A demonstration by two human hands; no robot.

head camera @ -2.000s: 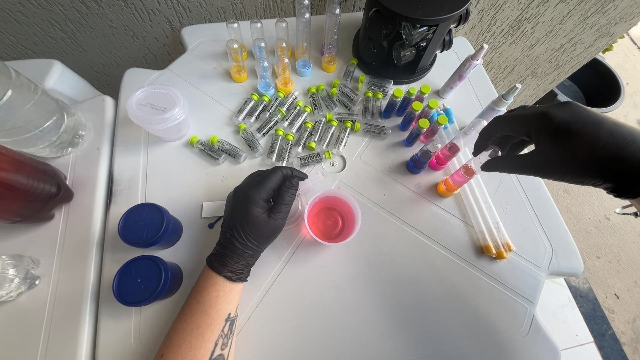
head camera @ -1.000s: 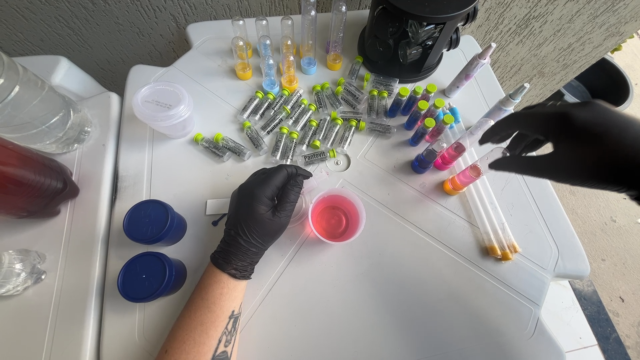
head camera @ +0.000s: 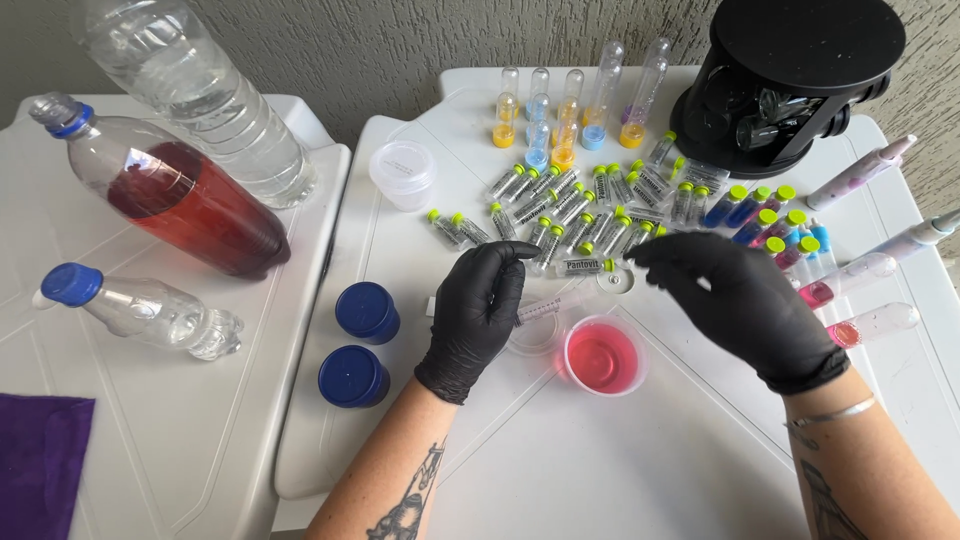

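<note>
My left hand (head camera: pixel 476 315), in a black glove, rests with curled fingers on a clear plastic syringe (head camera: pixel 541 309); part of the syringe is hidden beneath it. My right hand (head camera: pixel 724 300), gloved too, hovers with bent fingers right of the small vials, and nothing shows in it. Between the hands stands a plastic cup of pink liquid (head camera: pixel 604 358). Behind them lie many small clear vials with green caps, one of them (head camera: pixel 583 267) close to the syringe. Past my right wrist are two clear tubes with pink contents, one with a rounded end (head camera: pixel 874 325).
Two blue-lidded jars (head camera: pixel 367 311) stand left of my left hand. A lidded clear tub (head camera: pixel 403 174) sits behind. Upright tubes (head camera: pixel 537 146) and a black round stand (head camera: pixel 799 52) are at the back. On the left table are a bottle of red liquid (head camera: pixel 199 210) and water bottles (head camera: pixel 217 97).
My right hand has moved left from beside the tubes at the right to near the green-capped vials. The view has swung left. My left hand stays beside the cup.
</note>
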